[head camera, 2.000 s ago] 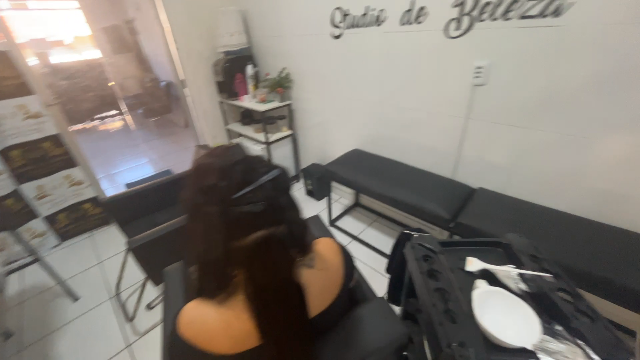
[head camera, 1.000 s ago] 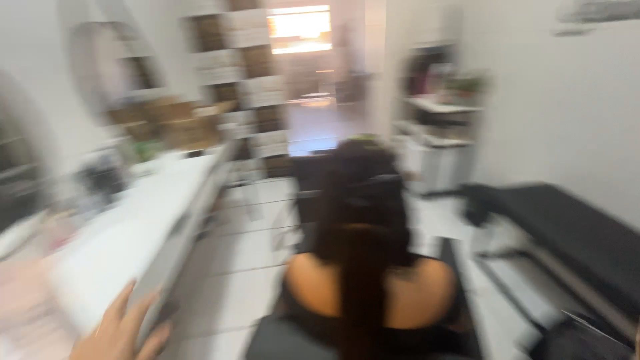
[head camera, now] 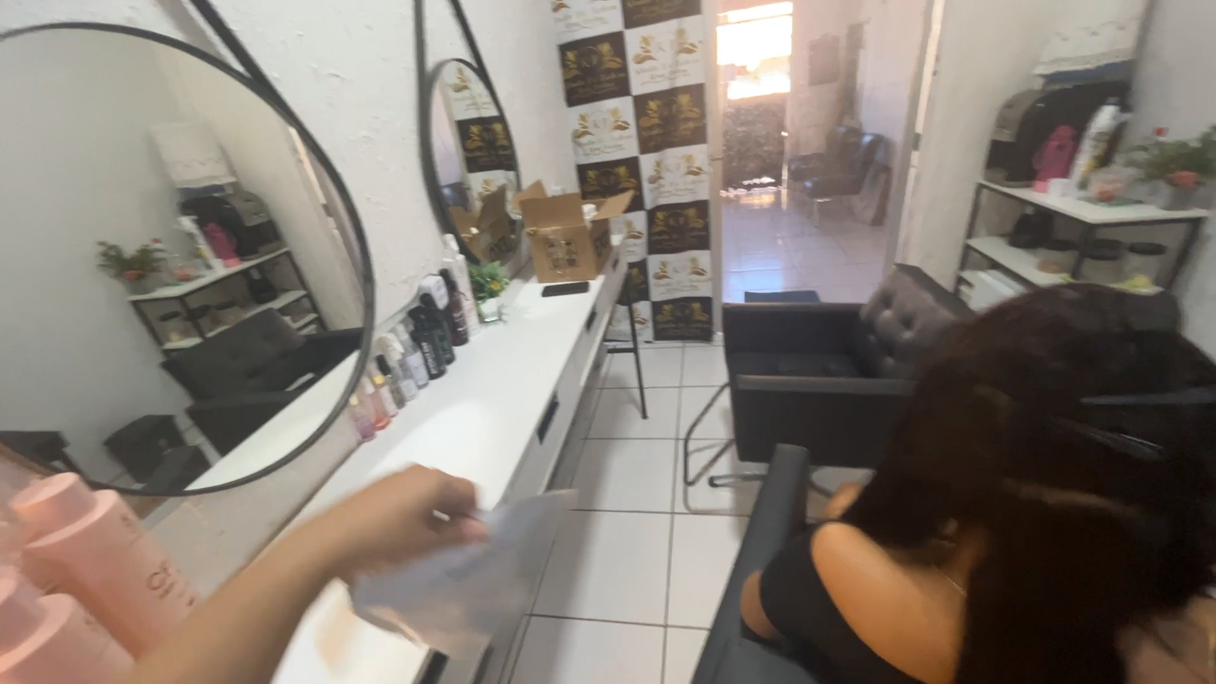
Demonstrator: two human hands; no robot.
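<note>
My left hand (head camera: 423,521) reaches in from the lower left, its fingers pinched on a thin, translucent greyish sheet (head camera: 465,579) that hangs over the front edge of the white counter (head camera: 475,399). The sheet is blurred, so its material cannot be told. My right hand is out of the frame. At the right, a person with long dark hair (head camera: 1073,475) sits in a black salon chair (head camera: 760,570), back towards me. Hair clips (head camera: 1130,404) show on top of the hair.
Pink bottles (head camera: 104,570) stand at the lower left. Along the wall are small bottles (head camera: 418,342), a round mirror (head camera: 366,237), a potted plant (head camera: 489,285), a phone-like dark object (head camera: 566,290) and an open cardboard box (head camera: 568,242). A tufted armchair (head camera: 817,408) and a shelf unit (head camera: 1092,214) stand beyond.
The view has swung left to the counter. A second ago my left hand was at the lower left with its fingers spread; now it is closed on the sheet.
</note>
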